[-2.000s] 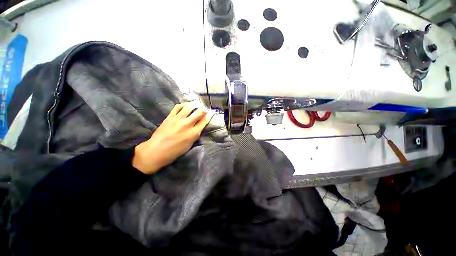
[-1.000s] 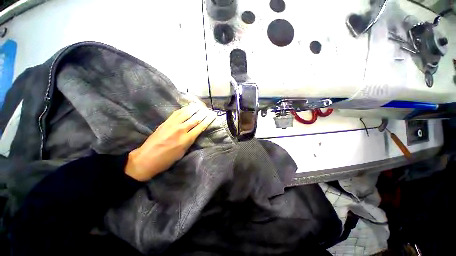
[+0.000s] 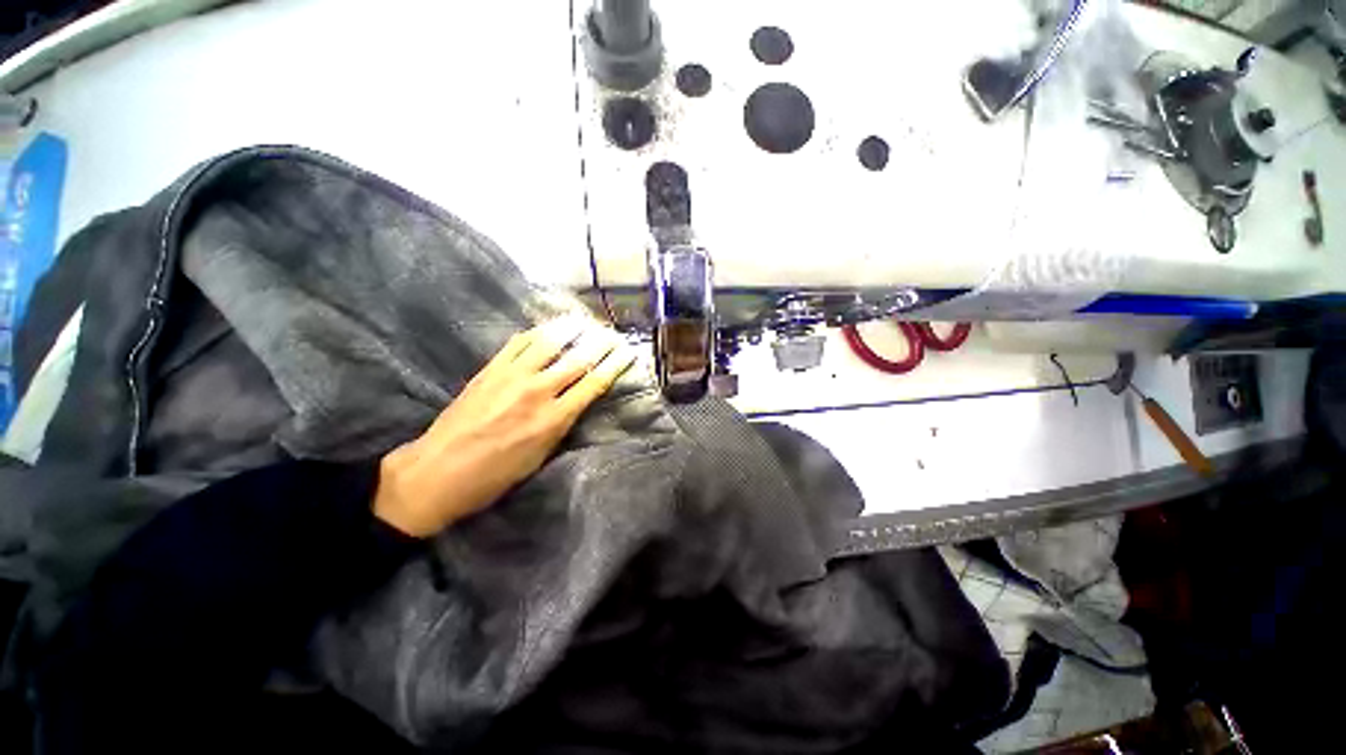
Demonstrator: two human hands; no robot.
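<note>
My left hand lies palm down on the dark grey garment, fingers extended, fingertips at the lit needle area. Its thumb and underside are hidden, so a grip cannot be told. A grey ribbed knit band runs from below the shiny metal loop towards the front edge. The white sewing machine head stands beyond it. The garment is bunched over the table and down its front, with a pale-stitched curved edge at the left. My right hand is not in view.
Red-handled scissors lie under the machine arm. A tool with an orange-brown handle lies at the right. A ribbed-looking trim follows the table's front edge. White quilted pieces are below it. A blue label is at the far left.
The camera view has shifted a little back and forth. My left hand and the garment stay in nearly the same place by the needle. More of a brownish object shows at the bottom right.
</note>
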